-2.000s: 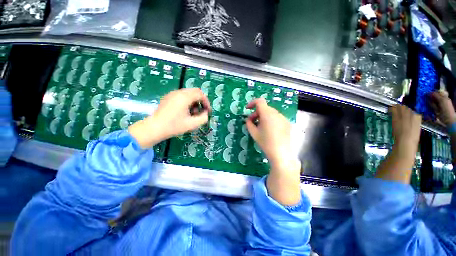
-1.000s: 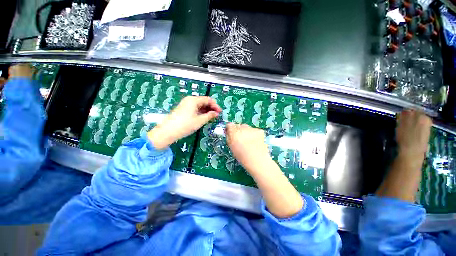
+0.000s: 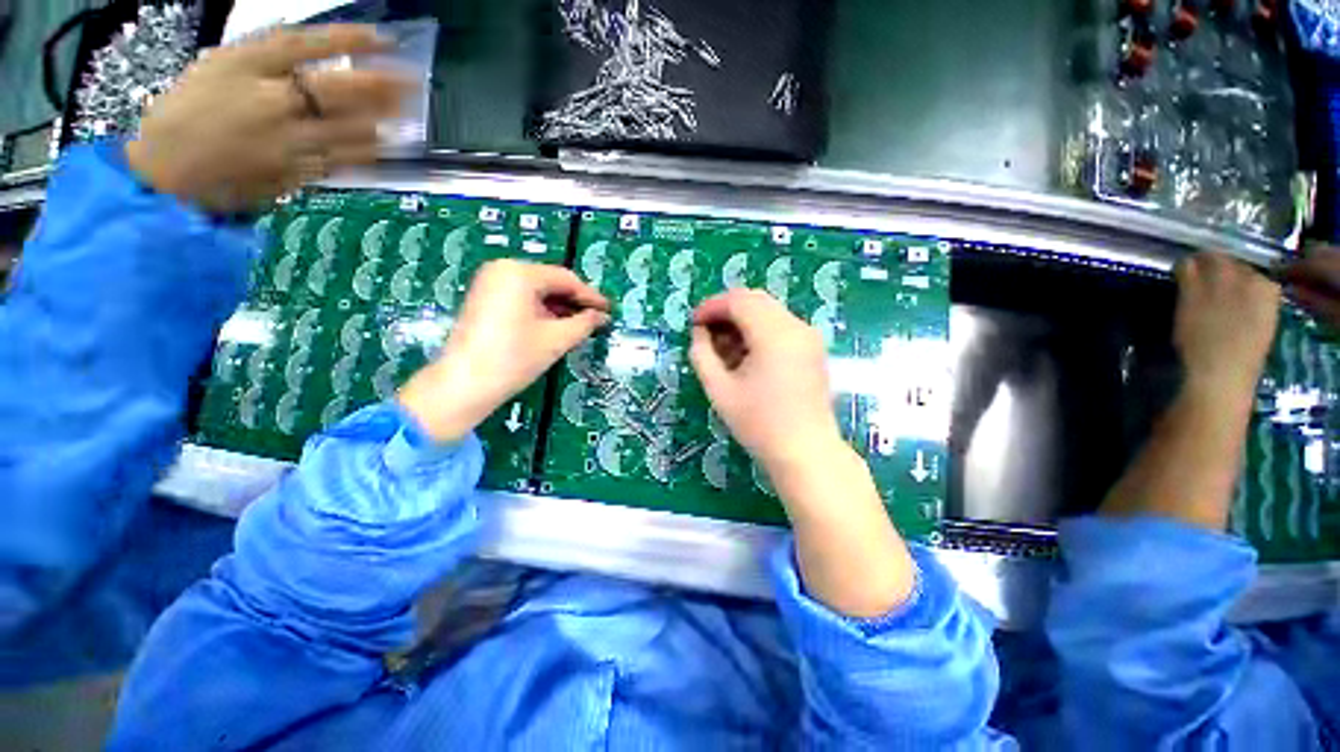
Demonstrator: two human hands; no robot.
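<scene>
Two green circuit boards lie side by side on the rail, the left board point(image 3: 325, 316) and the right board point(image 3: 882, 331). A loose pile of thin silvery leaded components point(image 3: 642, 411) lies on the right board's left part. My left hand point(image 3: 500, 338) is over the gap between the boards, thumb and fingertips pinched together. My right hand point(image 3: 767, 370) is over the right board, its fingertips also drawn together. The two hands are apart. Whether a small part is between the fingertips of either hand is too small and blurred to tell.
A neighbour's blurred hand point(image 3: 279, 118) reaches over the left board's far edge and a clear bag. A black tray point(image 3: 750, 96) of silvery parts lies beyond the silver rail point(image 3: 705, 203). Orange-red parts in clear packaging point(image 3: 1176, 147) and another person's hand point(image 3: 1223, 331) are at right.
My hands have moved apart, after coming close together one second ago. The neighbour's arm at left has swung up and inward over the rail. The view has shifted slightly.
</scene>
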